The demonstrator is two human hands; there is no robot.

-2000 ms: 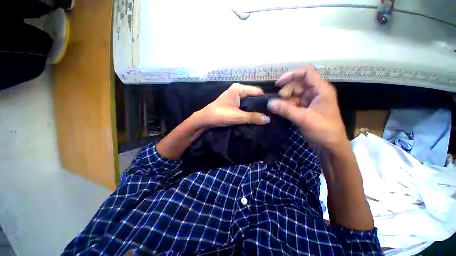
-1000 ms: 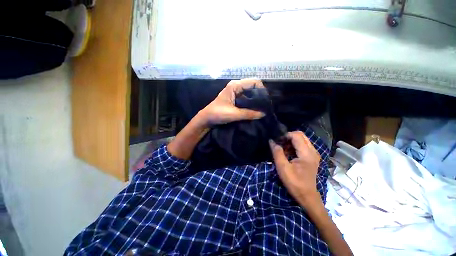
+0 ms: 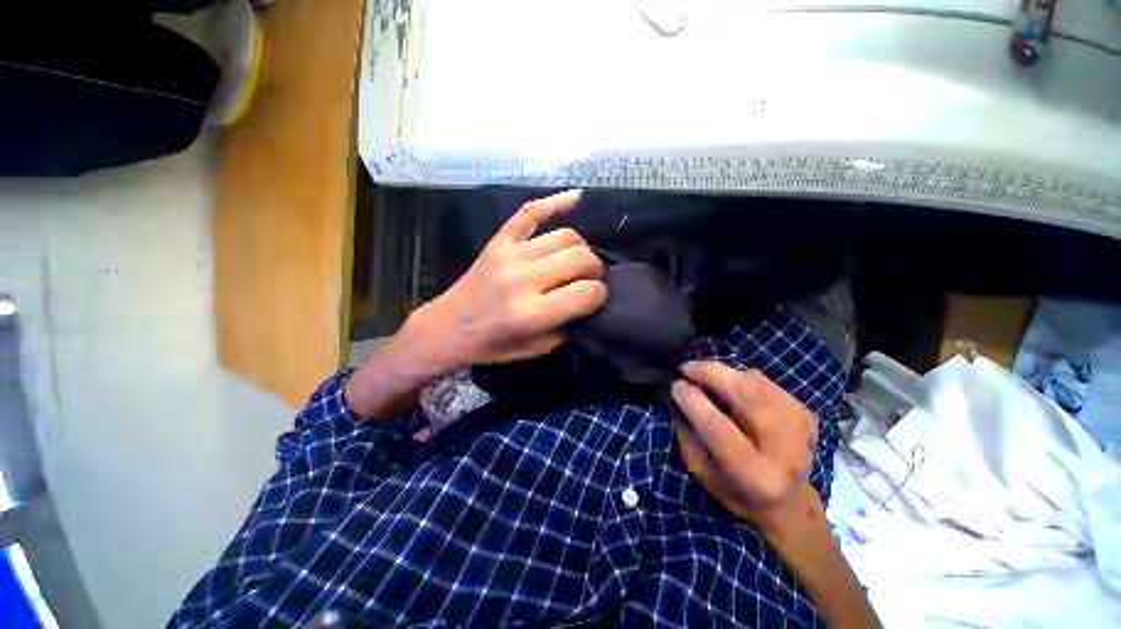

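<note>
A dark garment [image 3: 633, 322] lies bunched over the lap, below the front edge of the white machine table [image 3: 688, 111]. My left hand [image 3: 535, 289] is at the garment's left side, index finger stretched out toward the table edge, the other fingers curled on the dark cloth. My right hand [image 3: 750, 436] pinches the garment's lower right edge between thumb and fingers, close to the shirt front. The cloth between the hands shows a smooth, rounded dark grey patch. The left fingertips on the cloth are partly hidden.
A printed ruler scale [image 3: 787, 170] runs along the table's front edge. A small red-and-metal item [image 3: 1028, 47] is at the table's upper right. A wooden board [image 3: 285, 197] stands at left, with dark cloth [image 3: 98, 98] beyond it. White fabric [image 3: 971, 479] and light blue fabric [image 3: 1082, 356] lie at right.
My right hand has moved down from the left hand to the garment's lower edge. My left hand has turned, its index finger now extended. The view has shifted, so the table appears further right.
</note>
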